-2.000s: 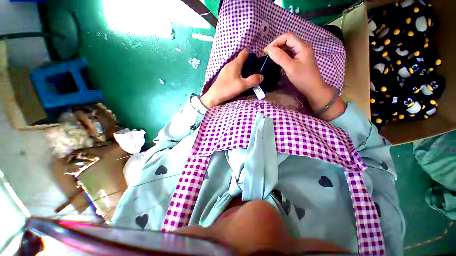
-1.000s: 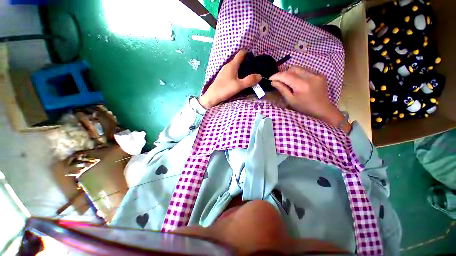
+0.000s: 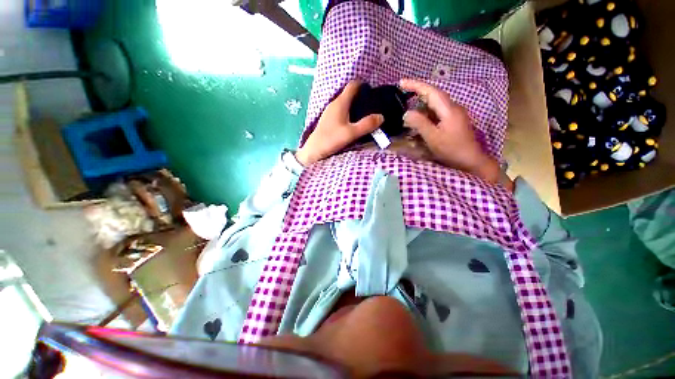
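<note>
A black plush toy (image 3: pixel 379 102) lies over my aproned lap, with a small white label (image 3: pixel 380 138) sticking out on its near side. My left hand (image 3: pixel 339 127) grips the toy from the left, thumb on top near the label. My right hand (image 3: pixel 442 126) is at the toy's right side, its thumb and index finger curled close to the black plush. A faint thin line shows near the right index fingertip. I cannot tell whether it is needle or thread, or whether the right fingers hold it.
A cardboard box (image 3: pixel 530 141) of penguin toys (image 3: pixel 603 111) stands close on the right. A blue plastic stool (image 3: pixel 115 144) and a scrap carton (image 3: pixel 166 277) with pale scraps are on the left. Green cloth (image 3: pixel 655 226) lies at the far right.
My right hand rose above the toy, came down to its right side, and its index finger has now moved up. The dark strip at the toy's upper right no longer shows. The view shifted slightly.
</note>
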